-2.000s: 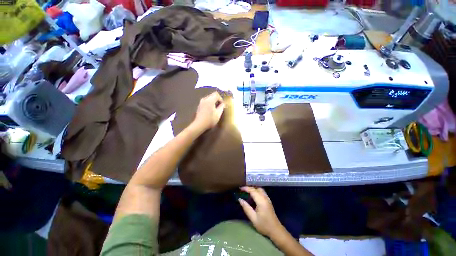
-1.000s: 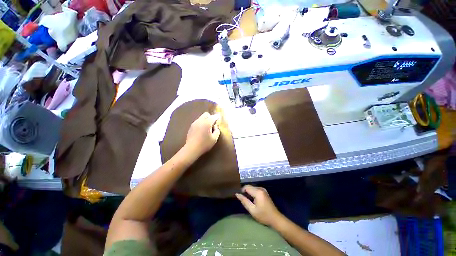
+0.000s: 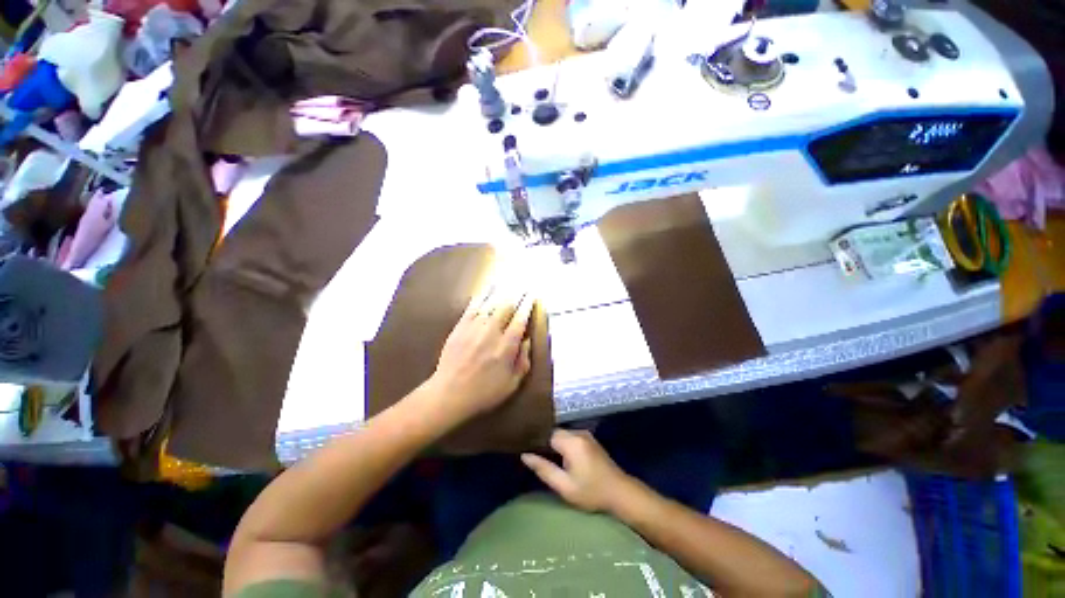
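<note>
A brown cut panel with a rounded far end point(image 3: 409, 315) lies left of and below the needle area of the white JACK sewing machine point(image 3: 747, 129). Its far right edge is near the lit presser foot; glare hides whether it is under it. My left hand point(image 3: 485, 356) lies palm down on the panel, fingers pointing to the needle area. My right hand point(image 3: 578, 471) is at the panel's near right corner, at the table's front edge, thumb and finger apart; whether it pinches the cloth is unclear.
A rectangular brown piece point(image 3: 689, 292) lies partly under the machine arm. Crumpled brown fabric point(image 3: 152, 257) and another flat brown panel point(image 3: 263, 292) are on the left. Green and yellow scissor-like loops point(image 3: 979, 234) are at the machine's right end.
The panel has turned and shifted towards the front edge. My left hand has moved down with it and flattened. My right hand stays by the near corner. The view has shifted.
</note>
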